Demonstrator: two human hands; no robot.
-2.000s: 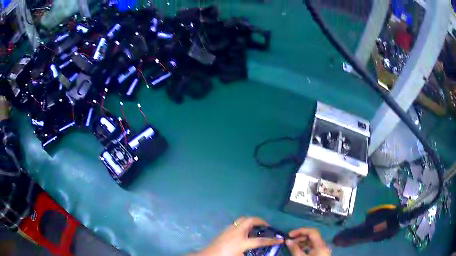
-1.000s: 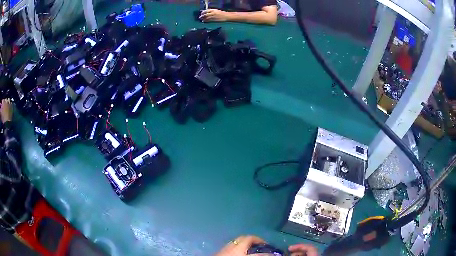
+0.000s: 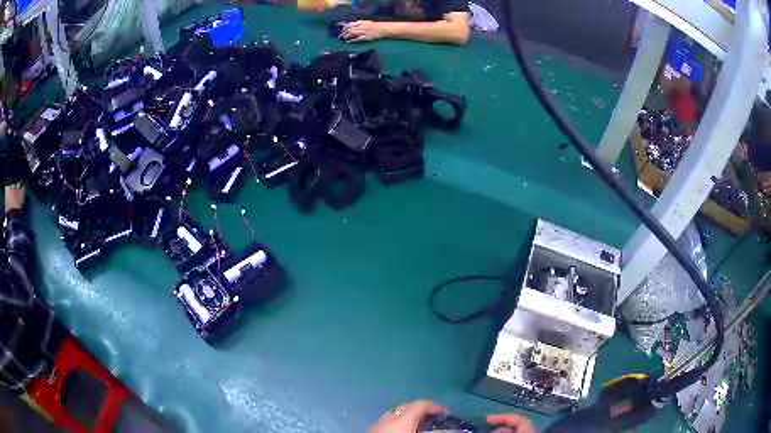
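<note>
My left hand [image 3: 407, 418] is at the bottom edge, largely cut off, its fingers on a black speaker housing [image 3: 448, 422]. My right hand [image 3: 511, 422] is just right of it, also cut off, with only fingers showing at the housing's right side; whether it grips anything is hidden. The electric screwdriver [image 3: 613, 409], with a yellow patch, hangs on its cable to the right of my hands. The silver-white screw feeder [image 3: 554, 317] with two open compartments stands above it on the green mat.
A big heap of black speaker units [image 3: 228, 127] covers the far left. A few wired units [image 3: 201, 296] lie nearer. A red stool [image 3: 84, 389] is at lower left. Circuit boards [image 3: 727, 372] lie at right beside a clear bag [image 3: 664, 309]. Other people's arms show at top and left.
The view has tilted up since the first frame, so my hands and the housing sit lower and are more cut off. Another person's forearm now shows at the top.
</note>
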